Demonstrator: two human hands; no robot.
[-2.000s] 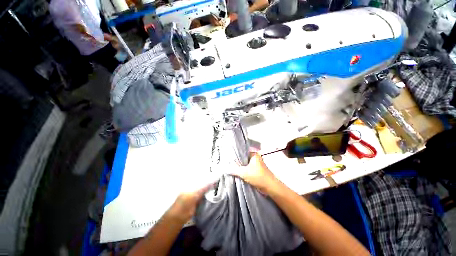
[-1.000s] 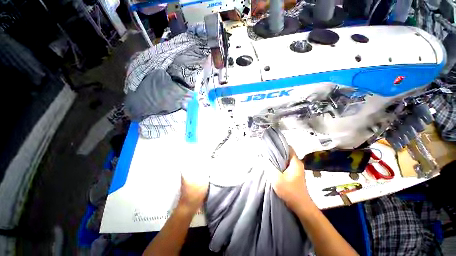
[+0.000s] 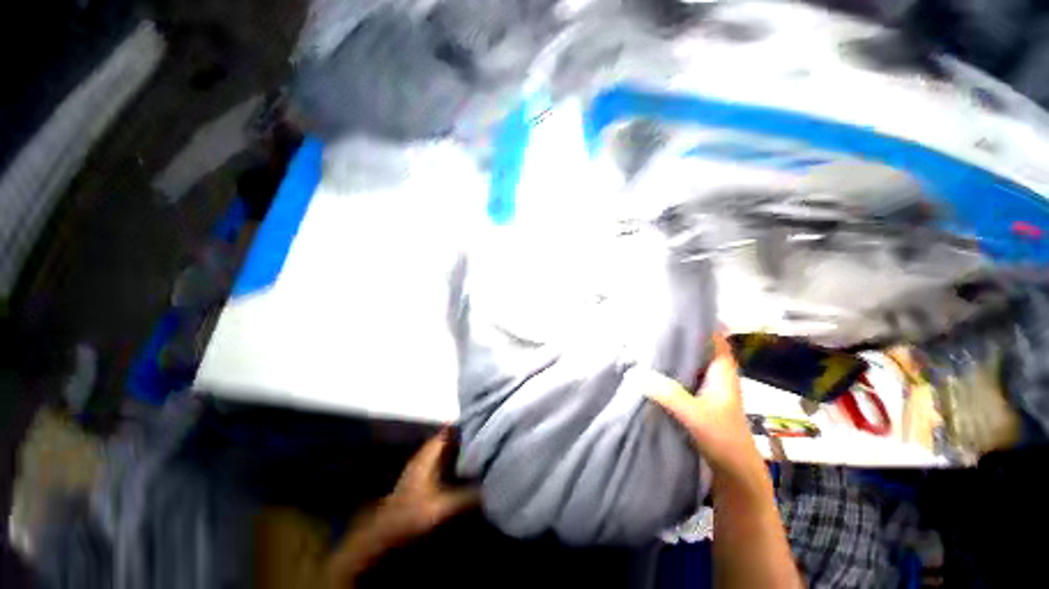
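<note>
The plain grey cloth (image 3: 575, 460) lies bunched at the sewing machine (image 3: 828, 213) and hangs over the table's front edge. Its upper part is washed out by the bright lamp, so the needle area cannot be made out. My right hand (image 3: 716, 408) holds the cloth's right side, thumb on top. My left hand (image 3: 420, 500) is low at the cloth's left edge, below the tabletop, blurred; whether it grips the cloth cannot be told.
The white table (image 3: 334, 276) has a blue edge at left. A grey garment pile (image 3: 391, 81) lies behind. Right of my right hand are a dark phone (image 3: 799, 366), small snips (image 3: 788, 427) and red-handled scissors (image 3: 865, 407). Checked cloth (image 3: 834, 524) lies below the table.
The view has tilted down and blurred. My left hand has moved off the tabletop to below its front edge. The grey cloth is spread wider and rounder; my right hand stays at its right side.
</note>
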